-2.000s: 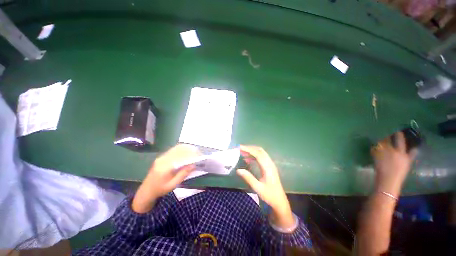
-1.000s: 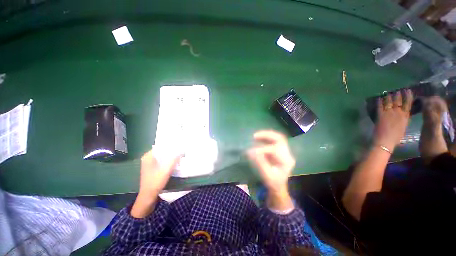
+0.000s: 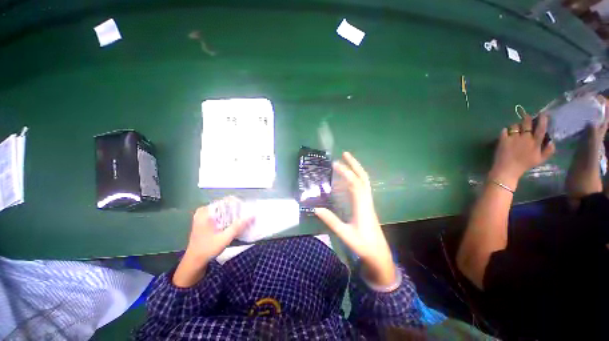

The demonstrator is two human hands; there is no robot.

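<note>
My left hand (image 3: pixel 215 231) holds a white label sheet (image 3: pixel 272 218) low at the table's front edge. My right hand (image 3: pixel 357 213) is spread open at the right side of a black product box (image 3: pixel 315 178) with fine white print; whether the fingers touch it I cannot tell. A stack of label sheets (image 3: pixel 237 143) lies flat behind the held sheet. A second black product box (image 3: pixel 127 170) stands to the left of the stack, with a printed light label on its right side.
A printed sheet (image 3: pixel 12 170) lies at far left. White paper pieces (image 3: pixel 107 32) (image 3: pixel 350 32) lie on the far green surface (image 3: pixel 267 60). At right a neighbour's hands (image 3: pixel 521 150) hold a clear plastic bag (image 3: pixel 573 118). A yellow tool (image 3: pixel 464 90) lies behind them.
The black printed box, farther right one second ago, now lies beside the stack at my right hand. My left hand has drawn its sheet off the stack's lower part. The view has shifted.
</note>
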